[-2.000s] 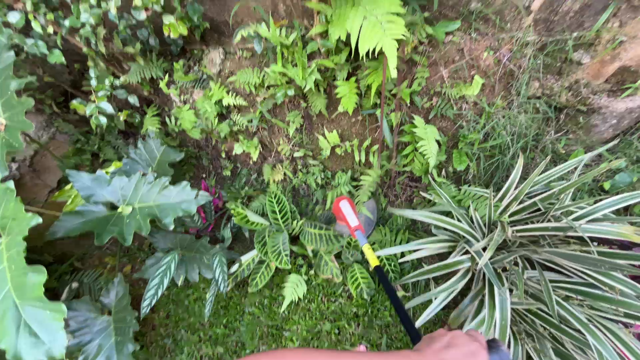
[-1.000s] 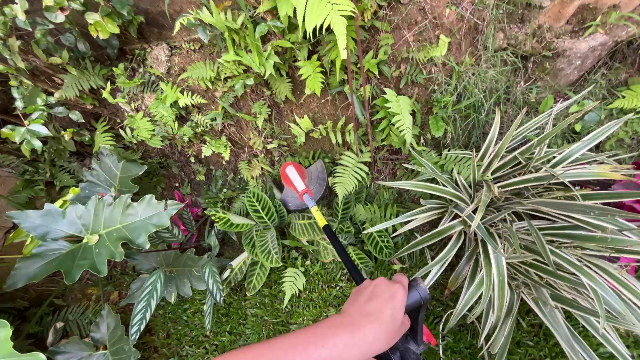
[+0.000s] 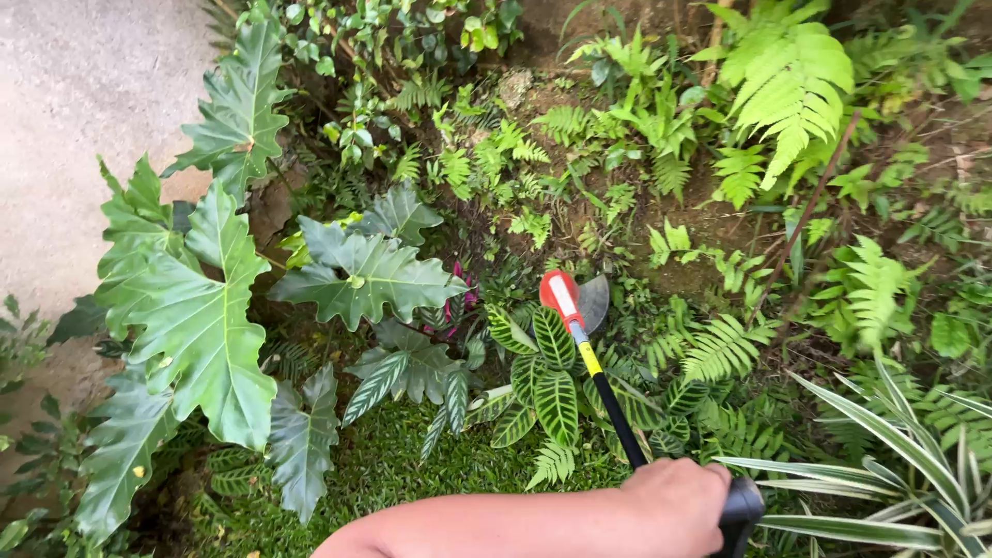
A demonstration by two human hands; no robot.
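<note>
My left hand [image 3: 682,500], its forearm crossing from the bottom edge, is closed around a grass trimmer near the black housing [image 3: 740,511] at the lower right. The trimmer's black shaft [image 3: 620,418] runs up and left past a yellow band to a red head [image 3: 561,294]. Beside the head sits a grey, partly see-through guard [image 3: 594,304]. The head is just above the striped leaves of a calathea-like plant [image 3: 555,395], with small ferns and weeds on its right. Whether it touches any leaf cannot be told. My right hand is out of view.
Large lobed leaves [image 3: 209,310] spread at the left, in front of a pale concrete surface [image 3: 85,116]. Ferns [image 3: 790,85] grow on the earth bank [image 3: 697,225] behind. A spiky variegated plant [image 3: 876,480] stands at the lower right. Short grass [image 3: 465,465] lies below.
The trimmer head has moved left, from the right side of the striped plant to just above its leaves. The view has swung left, bringing in the pale concrete.
</note>
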